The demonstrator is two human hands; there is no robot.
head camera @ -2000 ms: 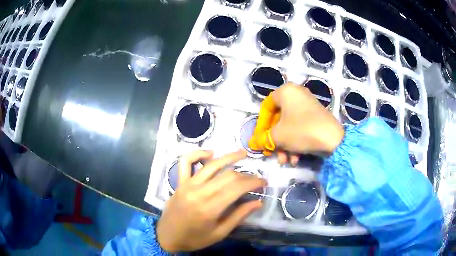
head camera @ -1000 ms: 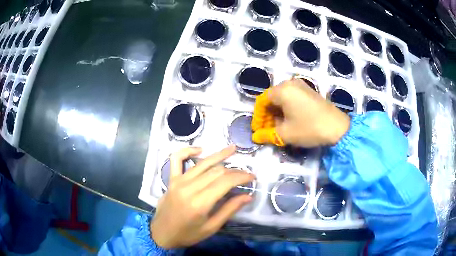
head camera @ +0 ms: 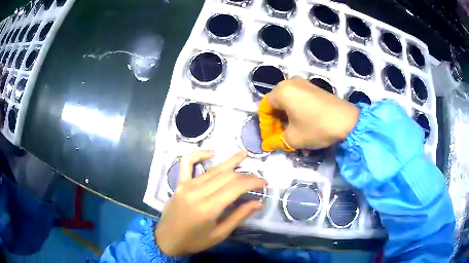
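Note:
A white blister tray (head camera: 226, 99) holds round smartwatch heads in its pockets. One watch head (head camera: 251, 135) with a hazy grey face lies under the fingertips of my right hand (head camera: 303, 115). My right thumb and index finger wear orange finger cots (head camera: 272, 126) and are bent together over the right part of that face; whether they pinch something is hidden. My left hand (head camera: 203, 203) lies bare and spread over the lower left of the tray, index fingertip at the lower edge of the same watch head. It holds nothing visible. Grey-faced watch heads (head camera: 302, 202) sit in the nearest row.
The tray lies on a dark green glossy mat (head camera: 103, 92) with light reflections. Another tray of watch heads (head camera: 31, 64) is at the far left. A clear crinkled plastic bag (head camera: 459, 133) is at the right. A red stool part (head camera: 78, 205) and blue floor show lower left.
My right hand has moved from over the middle of the grey watch face to its right side. The view has shifted slightly. My left hand keeps nearly the same place on the tray.

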